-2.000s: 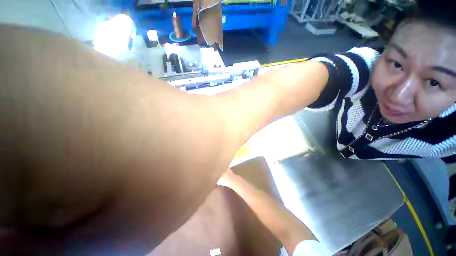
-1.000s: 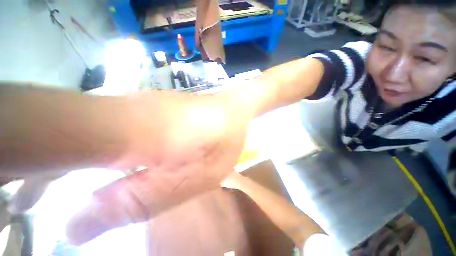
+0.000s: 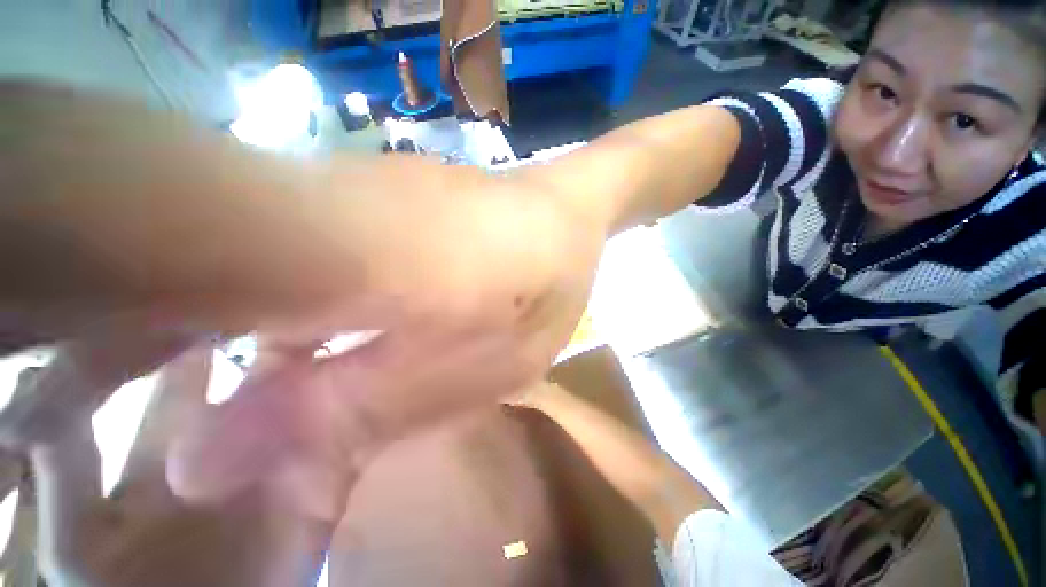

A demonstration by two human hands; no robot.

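A large brown panel (image 3: 447, 510) lies across the lower middle, with a small pale sticker (image 3: 515, 549) on it. My right hand (image 3: 535, 398) reaches in from the bottom right in a white sleeve and rests at the panel's upper part. Its fingers are mostly hidden, so its grip cannot be told. A blurred bare hand very close to the camera, joined to the striped sleeve of another person, covers the left and centre. My left hand cannot be made out. A bit of yellow template (image 3: 583, 329) shows beside the blurred hand.
A person in a striped top (image 3: 803, 247) stands at the right. A shiny metal table (image 3: 791, 424) is below, with brown folded pieces (image 3: 877, 539) at its lower edge. Behind are a bright lamp (image 3: 279, 106), a thread cone (image 3: 408, 83), a hanging brown piece and a blue machine (image 3: 562, 71).
The close blurred hand has shifted, and its fingers now spread over the lower left. The view has moved slightly. My right hand stays at the same part of the panel.
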